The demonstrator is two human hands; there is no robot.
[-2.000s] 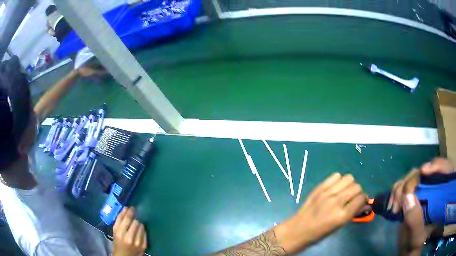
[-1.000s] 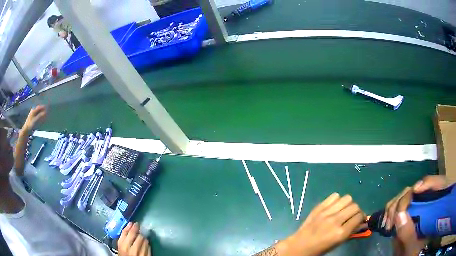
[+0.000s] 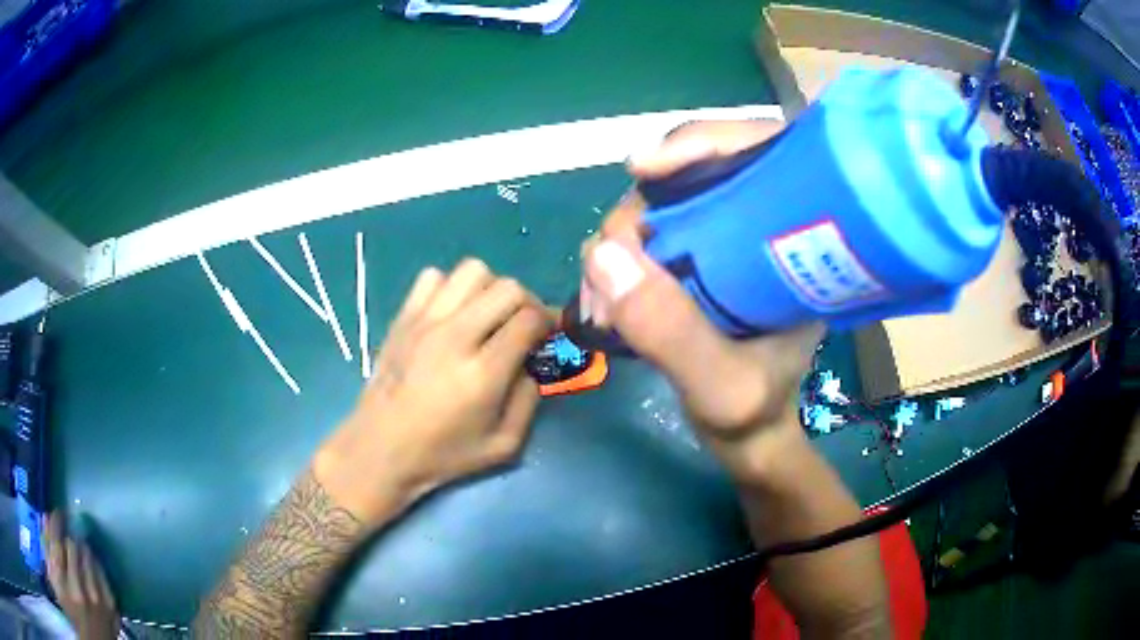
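Note:
My right hand point(image 3: 700, 313) is closed around the blue electric screwdriver point(image 3: 813, 213), which is tilted with its black nose pointing down-left. Its nose reaches the small orange fixture point(image 3: 585, 379) in the middle of the bench; the bit's tip is hidden. A black housing point(image 3: 545, 366) with a light-blue part point(image 3: 569, 353) on it sits in the fixture. My left hand point(image 3: 456, 369) is at the fixture's left side, fingers bent together over the housing's edge. Its fingertips are partly hidden, and I cannot tell what they pinch.
A cardboard tray point(image 3: 919, 356) with many black units stands at the right. Light-blue and white parts point(image 3: 825, 406) lie before it. White strips point(image 3: 363, 306) lie left. A white handle point(image 3: 500, 13) lies at the back. A neighbour's hand point(image 3: 78, 578) shows lower left, a red stool point(image 3: 906, 575) below.
The view has swung right and down, bringing in the cardboard tray and red stool. The neighbour is mostly out of view. Both hands remain at the fixture, and the screwdriver now shows whole.

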